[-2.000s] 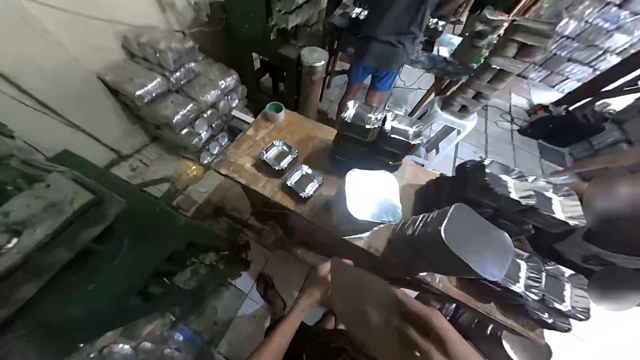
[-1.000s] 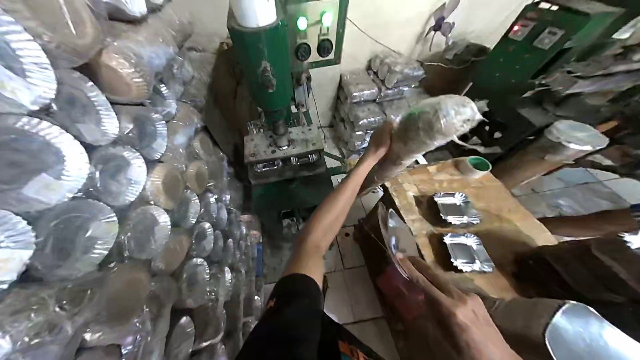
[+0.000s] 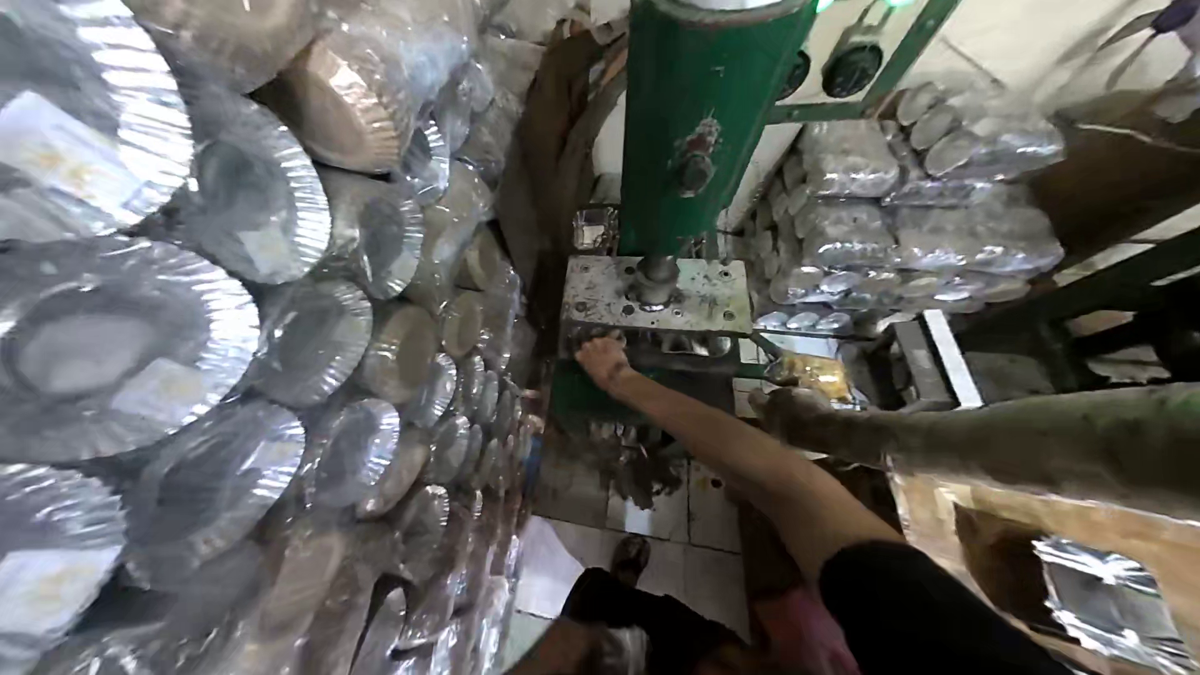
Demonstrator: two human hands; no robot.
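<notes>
My right hand [image 3: 605,361] reaches to the left part of the opening under the steel upper plate [image 3: 656,292] of a green press [image 3: 717,131]. Its fingertips are partly hidden at the die, so whether they hold anything cannot be told. Shiny metal cavities [image 3: 696,344] show right of the hand. At the bottom edge my left hand [image 3: 567,649] is blurred, beside a small shiny thing [image 3: 626,647]; its grip is unclear. A rectangular foil tray [image 3: 1111,595] lies on the wooden table [image 3: 1022,506] at lower right.
Plastic-wrapped stacks of round foil dishes [image 3: 319,342] fill the left side. More wrapped stacks [image 3: 872,211] stand by the wall behind the press. A long dull cylinder [image 3: 994,450] crosses above the table. Scraps [image 3: 647,473] lie below the press, over the tiled floor [image 3: 647,562].
The view has turned and moved nearer the press. One second ago a hand held a plastic-wrapped bundle above the table; now my right hand is at the press opening.
</notes>
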